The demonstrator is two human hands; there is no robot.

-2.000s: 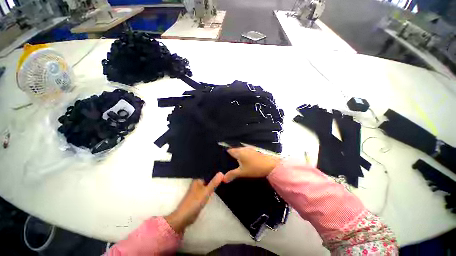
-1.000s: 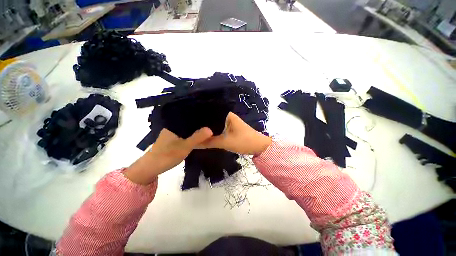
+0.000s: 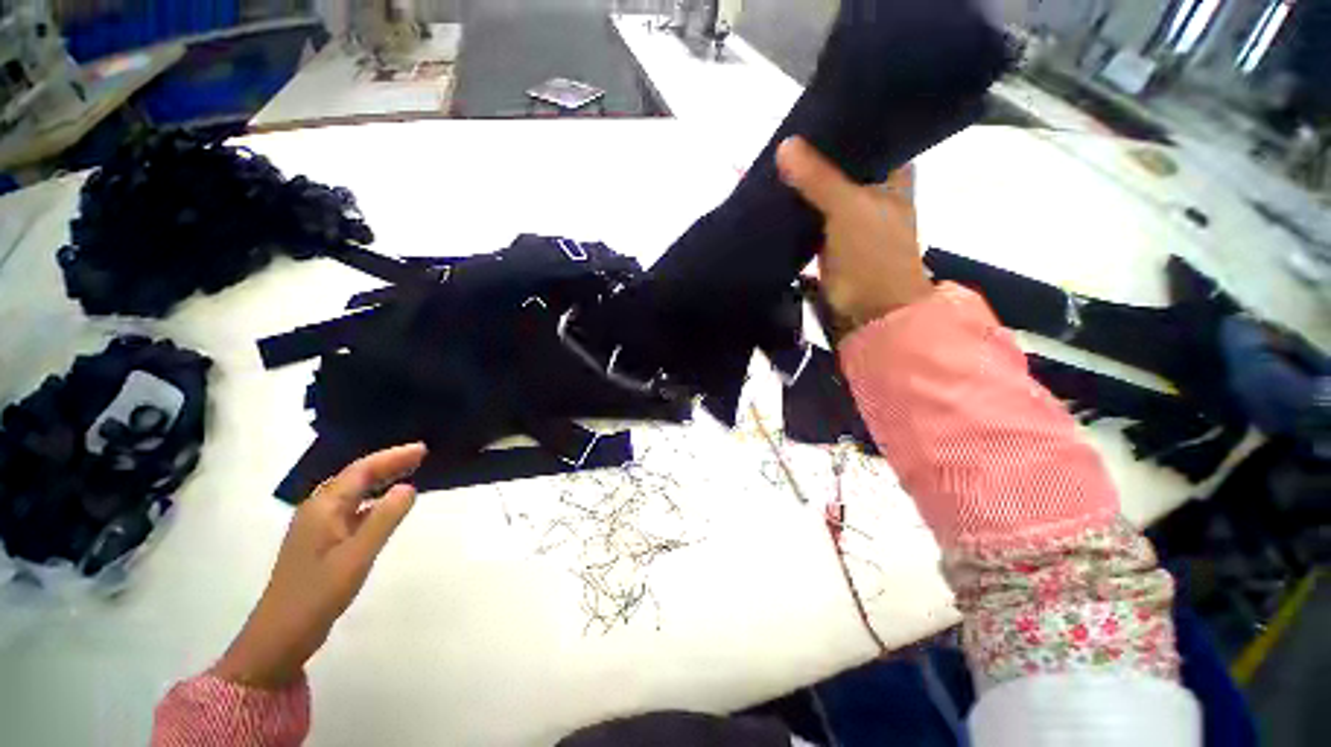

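My right hand [image 3: 864, 241] grips a thick bundle of black straps [image 3: 745, 234] and holds it raised and slanted, the upper end towards the top right. Pale rectangular rings [image 3: 602, 353] show at its lower end. My left hand [image 3: 343, 543] is apart from the bundle, fingers spread and empty, over the white table near the pile's left front edge. A pile of black straps [image 3: 438, 358] lies in the middle, some with pale rings. Loose thread ends [image 3: 613, 547] are scattered in front of the pile. A slim pen-shaped tool with a reddish part [image 3: 835, 514] lies at their right.
A heap of black pieces [image 3: 190, 219] sits at the back left. A clear bag of black parts [image 3: 110, 453] is at the left edge. More straps [image 3: 1007, 292] lie beyond my right arm. Sewing tables [image 3: 365, 80] stand behind the white worktable [image 3: 482, 642].
Both hands held the bundle together; now my left hand has let go and moved down-left. My right hand has lifted the bundle up and to the right. The view has turned right.
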